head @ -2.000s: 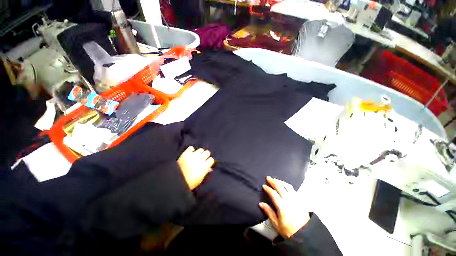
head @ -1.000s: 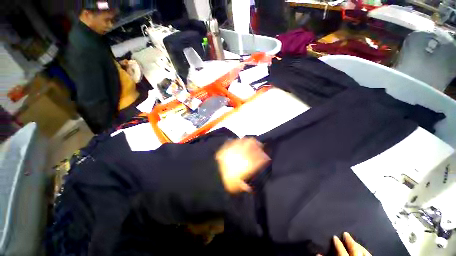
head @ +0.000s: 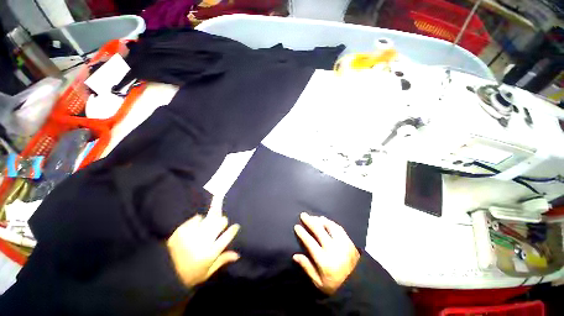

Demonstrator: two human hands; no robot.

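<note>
A black garment panel lies flat on the white table at the front, left of the sewing machine's needle area. My right hand rests on it with fingers spread. My left hand is at the panel's left edge, fingers apart; whether it pinches cloth cannot be told. A larger black garment pile spreads from the left over the table to the tub. The white sewing machine is overexposed, so its needle and presser foot are hard to make out.
A black flat rectangle lies right of the panel. An accessory tray is at the right. Red-orange baskets stand at the left. A pale blue tub is behind the table. Another red basket shows below the table's edge.
The view has swung back right from the person at the left. The front panel now lies turned, with white table showing between it and the pile. Both hands are now at the panel's near part.
</note>
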